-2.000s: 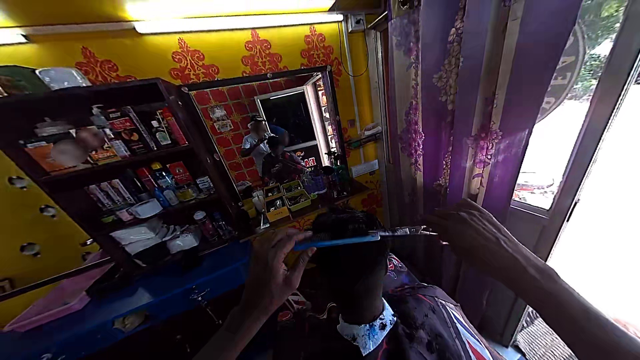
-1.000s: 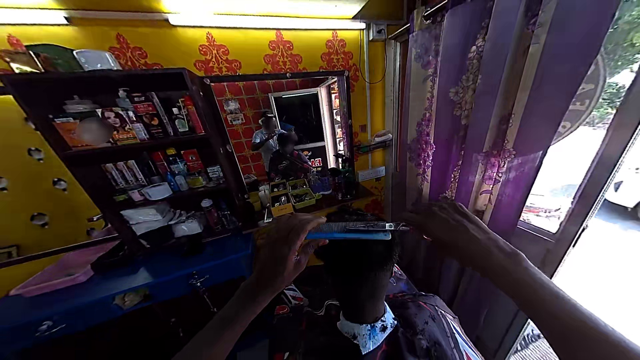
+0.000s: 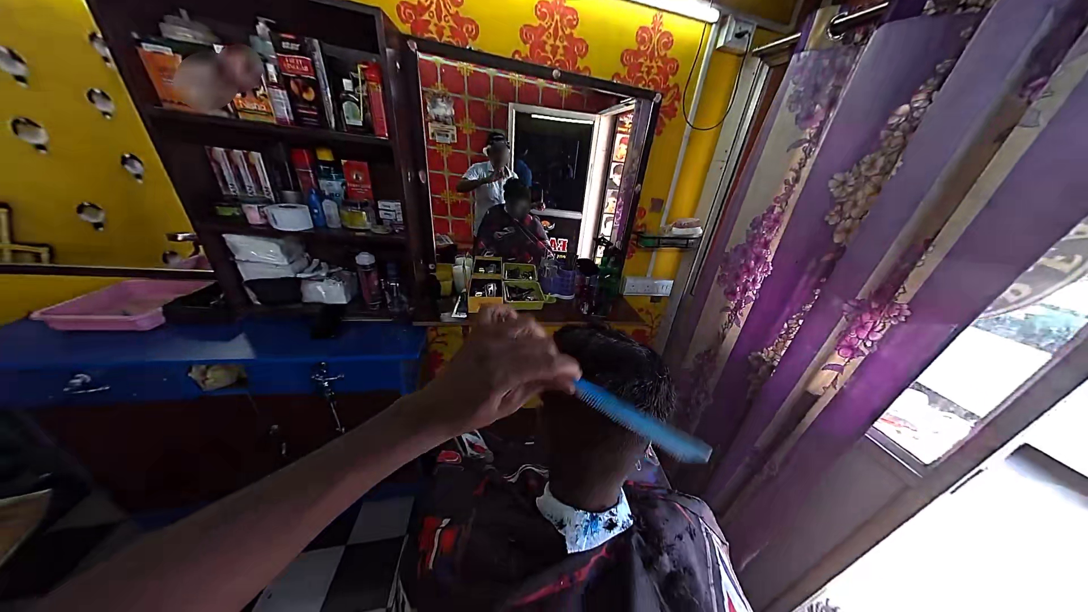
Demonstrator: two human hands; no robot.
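Observation:
My left hand (image 3: pixel 506 367) grips one end of a blue comb (image 3: pixel 642 422), which slants down to the right across the back of a seated person's head (image 3: pixel 616 365). Short dark hair shows above and around the comb. A white neck strip (image 3: pixel 586 520) with blue and dark marks circles the neck, and a dark patterned cape (image 3: pixel 544 565) covers the shoulders, with hair clippings on it. My right hand is out of view.
Ahead are a wall mirror (image 3: pixel 535 161) and a ledge with green and yellow trays (image 3: pixel 523 293) of small tools. Bottles and boxes fill the shelves (image 3: pixel 272 127) at left, above a blue counter (image 3: pixel 340 344). A purple curtain (image 3: pixel 799 255) hangs at right.
My right hand and the metal tool it held at the comb have gone out of view. The comb, level before, now slants down to the right. The view has shifted.

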